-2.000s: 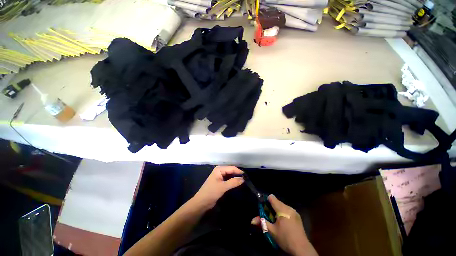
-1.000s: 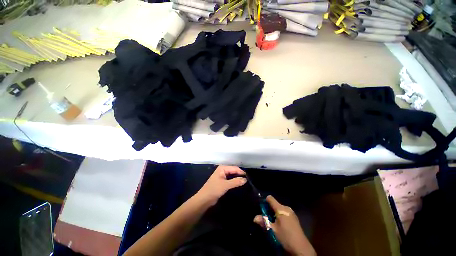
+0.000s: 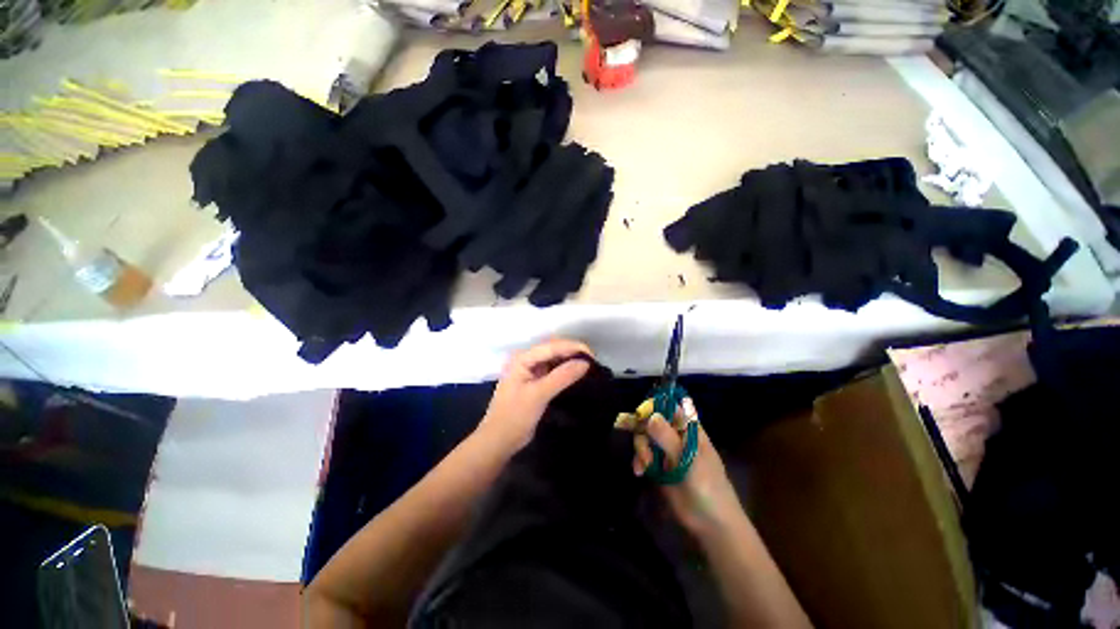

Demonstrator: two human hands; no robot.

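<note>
My left hand [image 3: 537, 387] pinches the edge of a black fabric piece [image 3: 592, 381] just below the table's front edge; the rest of the piece blends into dark clothing. My right hand [image 3: 673, 452] holds scissors [image 3: 671, 399] with teal-green handles, to the right of the fabric and apart from it. Their dark blades point up over the white table edge and look closed. A yellow wrap shows on a finger. A large black pile [image 3: 356, 209] lies on the table at left, with stubby strip ends. A smaller black pile [image 3: 811, 234] lies at right with a looped strip.
A bottle with amber contents [image 3: 113, 278] and white scraps [image 3: 203, 264] are at left. A red-and-brown object [image 3: 610, 55] and grey-beige bundles [image 3: 866, 25] are at the back. A cardboard box [image 3: 847, 492] is lower right, a smartphone [image 3: 84, 584] lower left.
My right hand has lifted the scissors away from the fabric, blades now pointing up. My left hand has moved up, still pinching the fabric. The whole view has shifted.
</note>
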